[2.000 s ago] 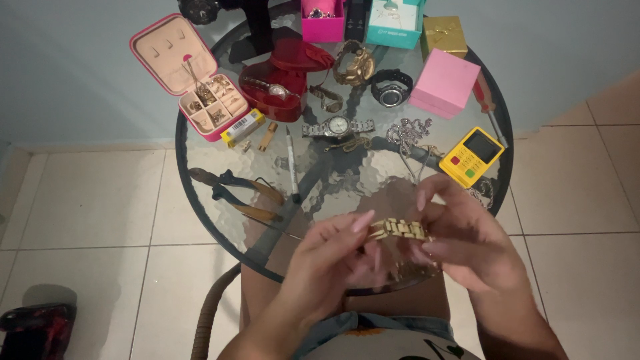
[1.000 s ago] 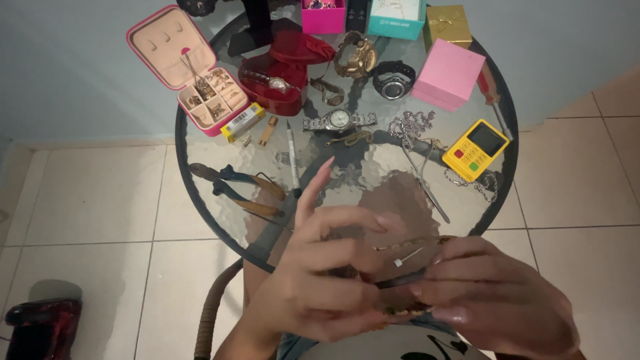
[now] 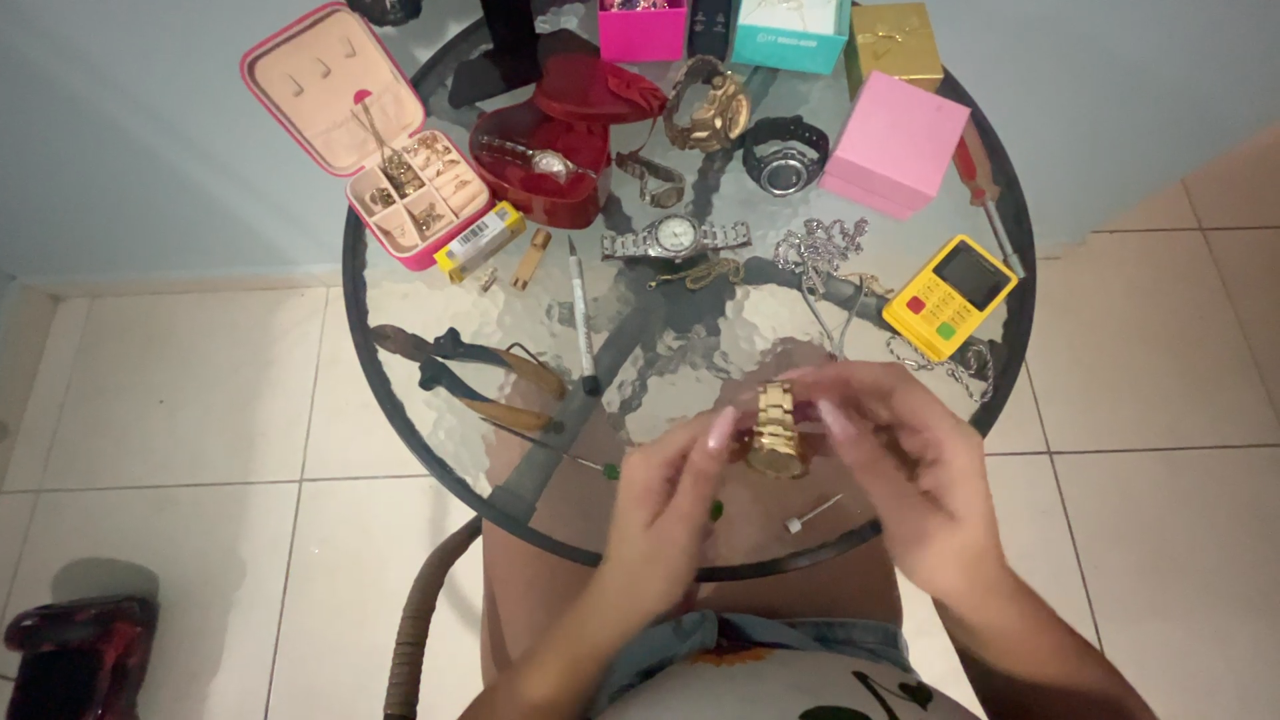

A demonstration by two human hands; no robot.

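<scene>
A gold-coloured wristwatch [image 3: 776, 430] is held up between my two hands over the near part of the round glass table, its link bracelet toward the far side. My left hand [image 3: 675, 490] grips it from the left, thumb near the bracelet. From the right, my right hand [image 3: 905, 470] holds it, fingers slightly blurred. Below the watch on the glass lies a small pin-like tool with a white head [image 3: 795, 524]. To the left, a thin screwdriver with a green end [image 3: 610, 470] lies beside pliers [image 3: 480, 380]. A pen-like tool [image 3: 581, 320] is beyond them.
Along the far side stand an open jewelry box [image 3: 345, 90], a red heart-shaped box [image 3: 560, 190], a pink box [image 3: 895, 145] and a teal box [image 3: 790, 45]. A silver watch [image 3: 675, 238], a yellow card reader [image 3: 950, 297], tweezers [image 3: 835, 320] and silver chains [image 3: 820, 250] lie nearer.
Both hands have turned the gold watch, whose bracelet ran sideways two seconds ago and now points away from me. The left index finger, extended one second ago, has come down toward the watch.
</scene>
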